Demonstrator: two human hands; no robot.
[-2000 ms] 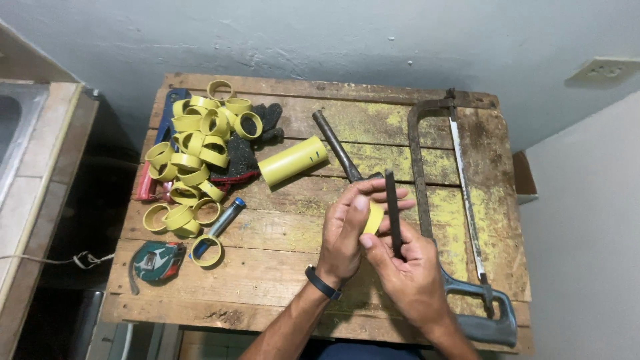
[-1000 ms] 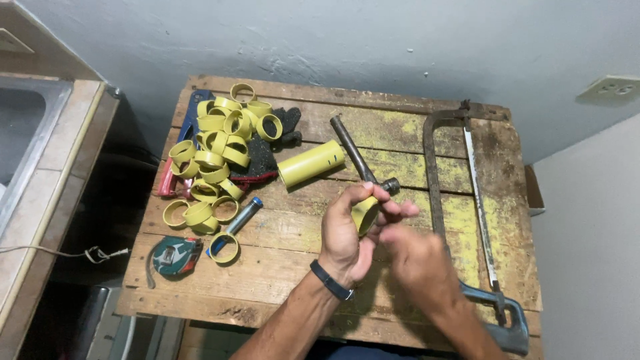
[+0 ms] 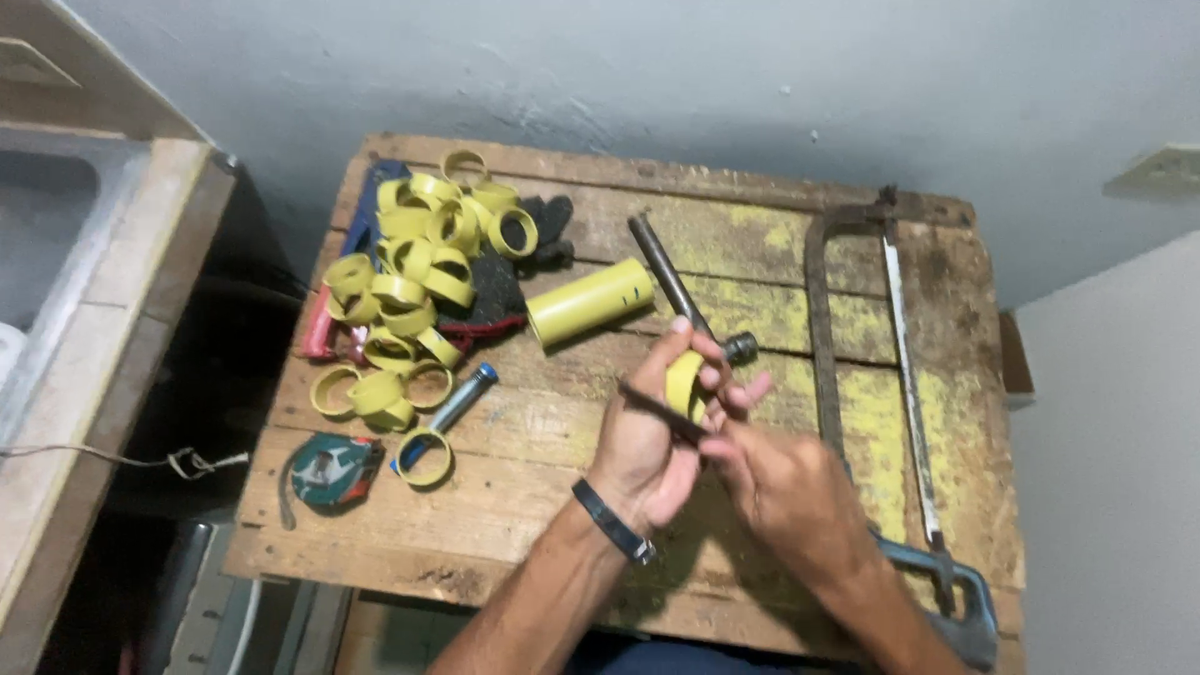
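Observation:
My left hand point(image 3: 647, 441), with a dark band at the wrist, holds a yellow plastic ring point(image 3: 684, 382) between thumb and fingers. In my right hand point(image 3: 787, 487) is a dark flat file or blade point(image 3: 661, 410), which crosses in front of the ring's near side; whether it touches the ring I cannot tell. Beyond my fingers lies a metal socket wrench handle point(image 3: 667, 272). A yellow pipe piece point(image 3: 591, 302) rests left of it, with small dark marks near one end. Many more cut yellow rings point(image 3: 401, 291) are piled at the left, partly on a dark glove point(image 3: 495, 286).
A hacksaw point(image 3: 821, 328) lies along the right of the wooden tabletop point(image 3: 525, 525). At the left are a tape measure point(image 3: 330, 471), a blue-and-grey marker or tool point(image 3: 457, 398) with a ring over its end, and a red-handled tool point(image 3: 320, 326). A sink point(image 3: 56, 216) stands beyond the left edge.
The dark tool in my right hand was upright beside the ring two seconds ago; now it lies slantwise across the ring's near side. My left hand still holds the ring.

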